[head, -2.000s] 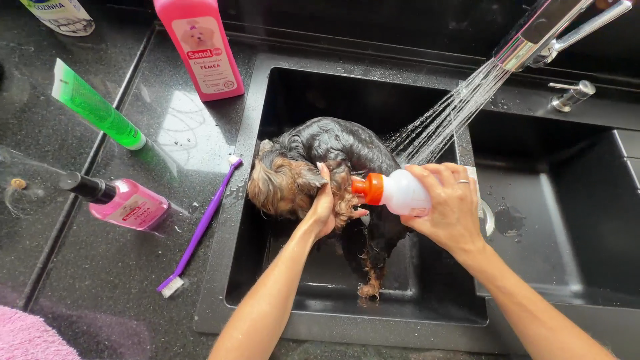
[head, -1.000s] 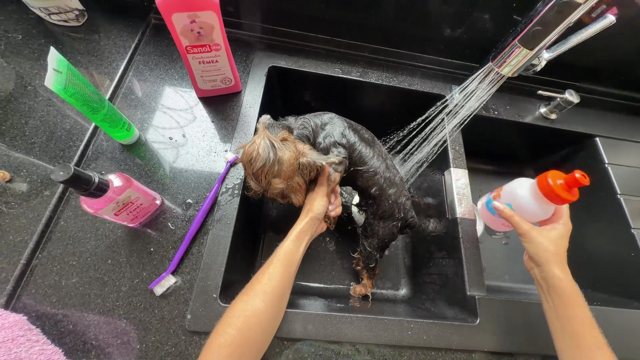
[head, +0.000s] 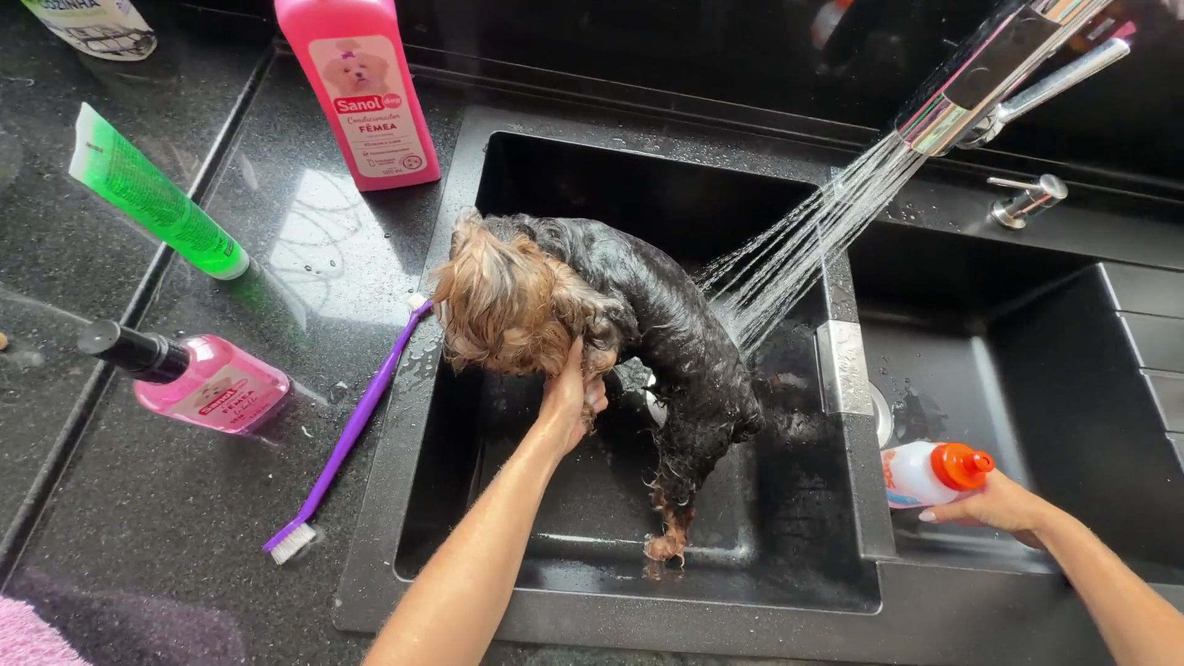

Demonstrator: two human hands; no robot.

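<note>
A wet, long-haired small dog (head: pixel 647 305) is in the left basin of the black sink (head: pixel 592 638), its lighter head at the left rim. My left hand (head: pixel 572 398) grips the dog's front leg or chest below the head; hair hides part of the fingers. At the near left part of the right basin, my right hand (head: pixel 985 509) is closed around a white squeeze bottle (head: pixel 911 474) with an orange cap. Water sprays from the chrome faucet (head: pixel 934 120) onto the dog's back.
Left of the sink stand a pink conditioner bottle (head: pixel 379 111), a green tube (head: pixel 157 199) and a pink bottle with a black cap (head: pixel 217 384). A purple double-ended toothbrush (head: pixel 356 425) lies beside the rim. A pink towel (head: pixel 32 638) is at the lower left, a soap dispenser (head: pixel 1027 199) behind the right basin.
My right hand has moved the squeeze bottle from beside the dog to the right basin, and lower there since a second ago. My left hand still holds the dog.
</note>
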